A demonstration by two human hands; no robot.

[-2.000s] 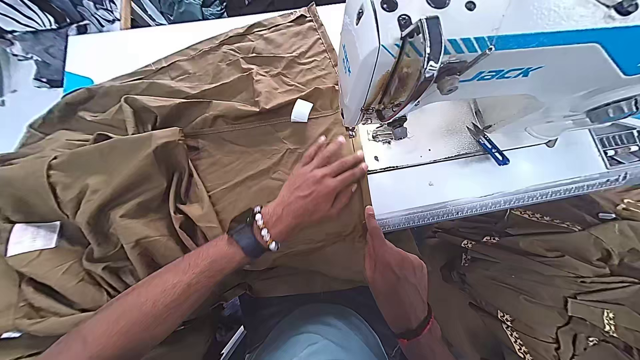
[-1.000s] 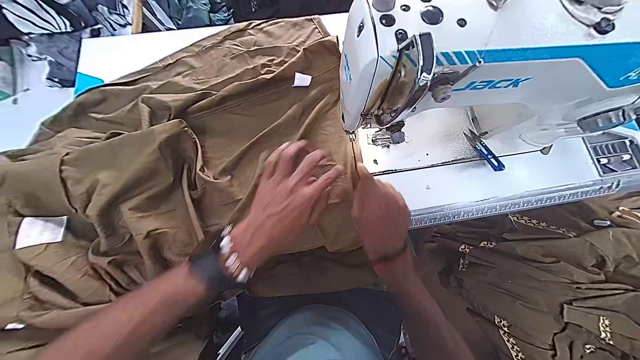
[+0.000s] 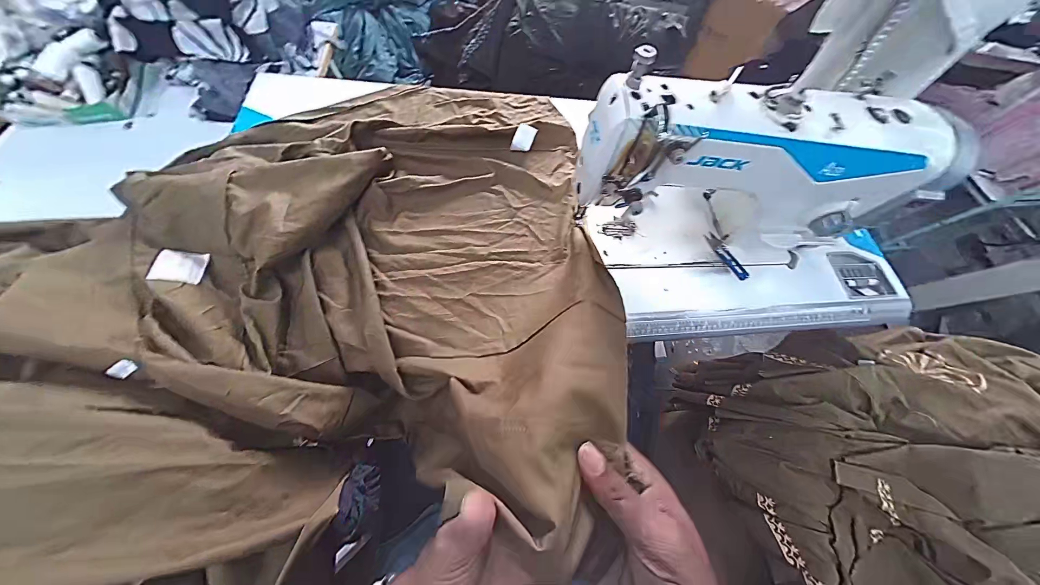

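Brown fabric (image 3: 471, 276) with small white paper tags lies across the white table, its right edge running to the needle area of a white and blue Jack sewing machine (image 3: 764, 154). Below the table's front edge, my left hand (image 3: 459, 540) grips a fold of this cloth, thumb on top. To its right, my right hand (image 3: 642, 520) pinches the cloth's edge between thumb and fingers. The lower parts of both hands are cut off by the frame. Blue-handled thread snips (image 3: 727, 256) rest on the machine bed, right of the needle.
Brown garments with pale embroidery (image 3: 877, 463) are heaped at the lower right. More brown cloth (image 3: 122, 479) hangs at the lower left. Behind the white table (image 3: 65, 171) are piled fabrics and a dark plastic bag (image 3: 378, 41). A ruler strip (image 3: 764, 321) runs along the machine's front edge.
Both hands have moved from beside the needle area down toward the body, and now hold the lower part of the cloth. The view has shifted and shows more of the machine.
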